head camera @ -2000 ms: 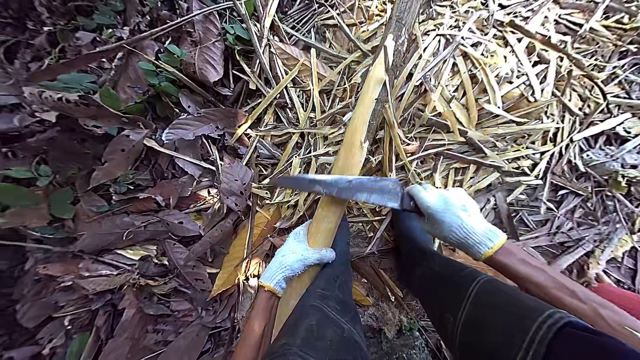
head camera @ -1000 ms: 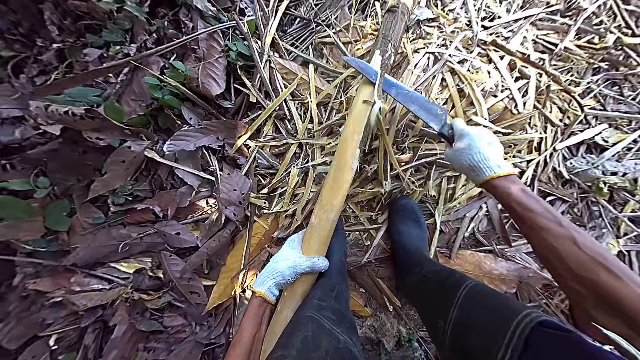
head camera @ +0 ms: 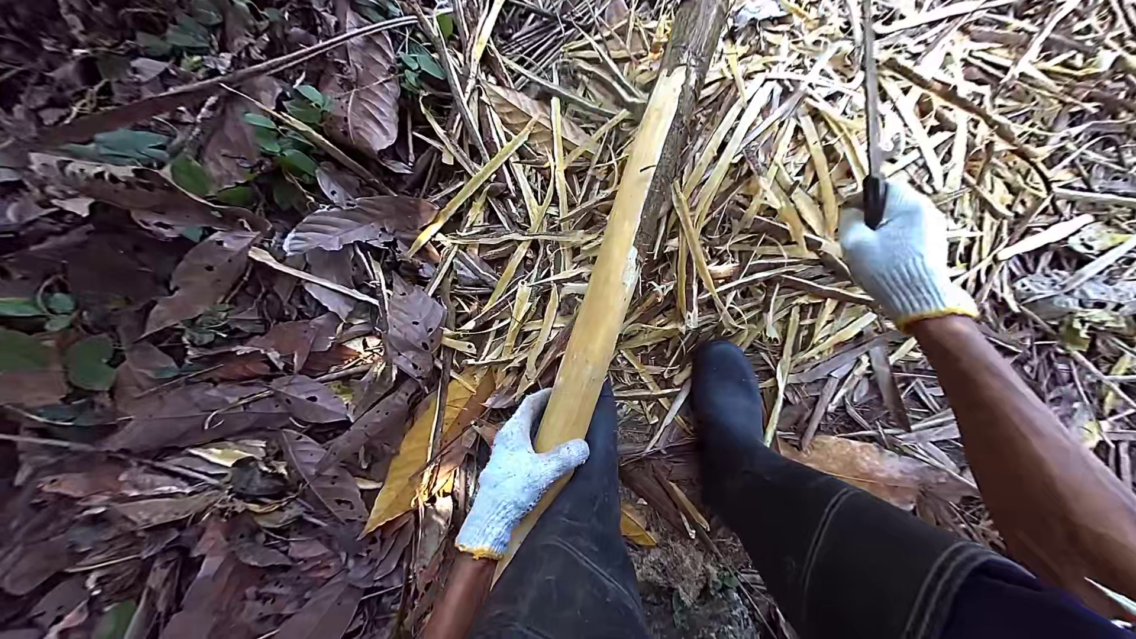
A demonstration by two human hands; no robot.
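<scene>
A long wooden pole, peeled to pale yellow wood, runs from between my legs up to the top of the view. Beside its far end lies a piece with grey-brown bark. My left hand, in a white knitted glove, grips the pole's near part, fingers beneath and thumb over it. My right hand, gloved alike, holds a machete by its dark handle, well to the right of the pole. The blade points away from me, seen nearly edge-on, and its tip is cut off by the top edge.
Yellowish peeled strips cover the ground ahead and to the right. Dry brown leaves and small green plants lie on the left. My dark boot stands right of the pole, and my other leg is beside its near end.
My right hand has moved the machete from across the pole out to the right, and the blade has turned to point away from me. My left hand keeps its grip.
</scene>
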